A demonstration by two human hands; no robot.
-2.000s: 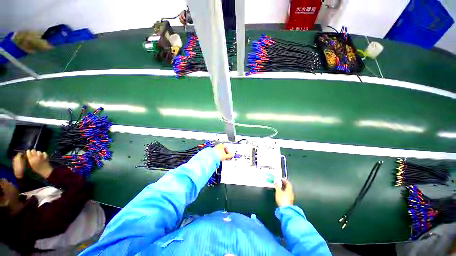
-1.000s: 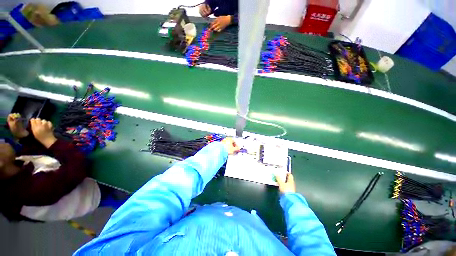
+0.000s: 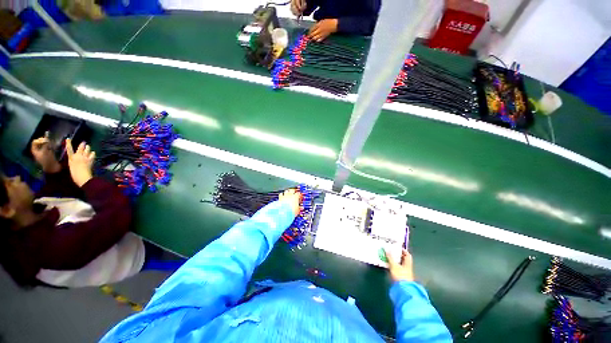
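A flat white test unit [image 3: 342,234] with a dark block on top and a green spot near its front right corner lies on the green bench in front of me. A bundle of black cable leads [image 3: 246,197] with red-and-blue ends lies just left of it. My left hand [image 3: 291,199] is on the red-and-blue ends of this bundle; whether its fingers hold one is too small to tell. My right hand [image 3: 402,268] is at the unit's front right corner beside the green spot, fingers at its edge; its grip is unclear.
Two loose black leads [image 3: 499,298] and more bundles [image 3: 566,321] lie at right. A red-and-blue pile [image 3: 151,151], a black bin [image 3: 57,134] and a worker [image 3: 80,221] are at left. A grey upright [image 3: 378,87] stands behind the unit. Opposite are a worker's hand [image 3: 323,29], bundles and a parts tray [image 3: 502,97].
My left hand has moved left off the white unit onto the bundle's red-and-blue ends. My right hand has stayed at the unit's corner. The whole view has tilted and shifted.
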